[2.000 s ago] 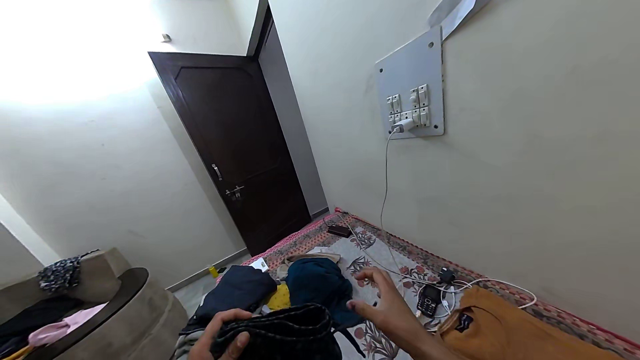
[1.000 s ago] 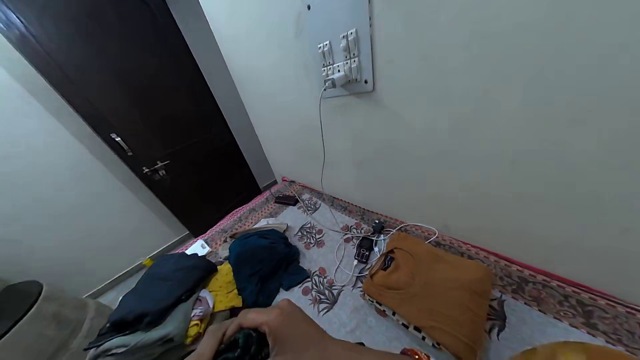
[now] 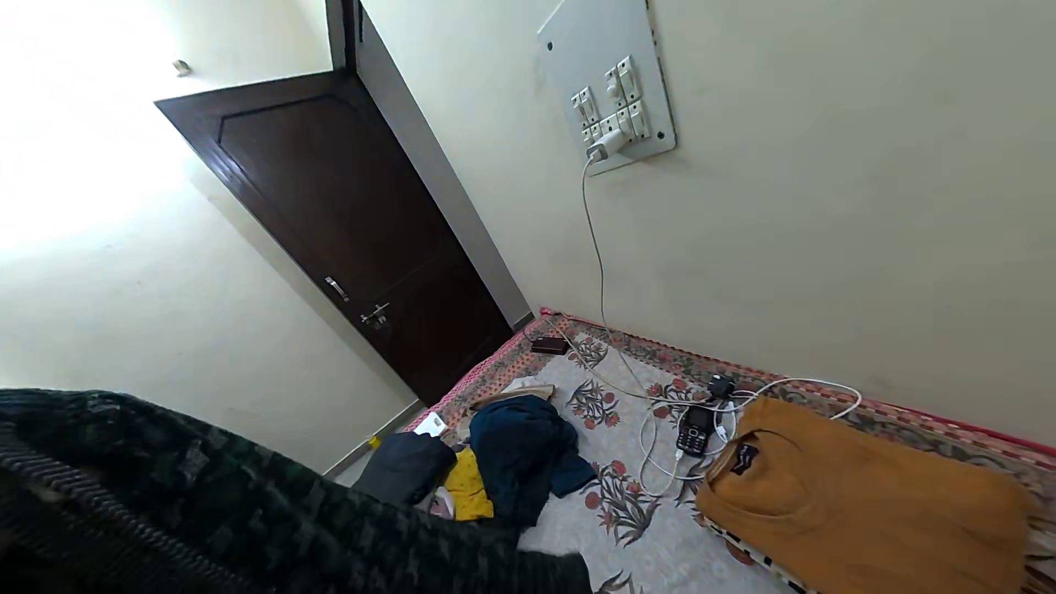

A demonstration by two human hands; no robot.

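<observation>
A dark green camouflage-patterned garment (image 3: 272, 503) is spread across the lower left, close to the camera, with a ribbed or corded strip at far left. Neither of my hands shows; whether they are behind the cloth cannot be told. Beyond it on the bed lie a crumpled dark teal garment (image 3: 520, 454), a yellow cloth (image 3: 469, 488) and a dark folded garment (image 3: 406, 467). At the right, a folded mustard-brown top (image 3: 874, 503) rests over other patterned cloth.
A keypad phone (image 3: 695, 431), a black adapter (image 3: 721, 385) and white cables lie beside the mustard top. One cable runs up to a charger (image 3: 606, 145) in the wall switchboard (image 3: 610, 82). A dark brown box-like item (image 3: 549, 345) sits near the corner. The dark wooden door (image 3: 346, 214) stands behind.
The dark garment, bunched low in my hands before, is now raised and spread across the lower left. Both hands have gone out of sight. The view has shifted.
</observation>
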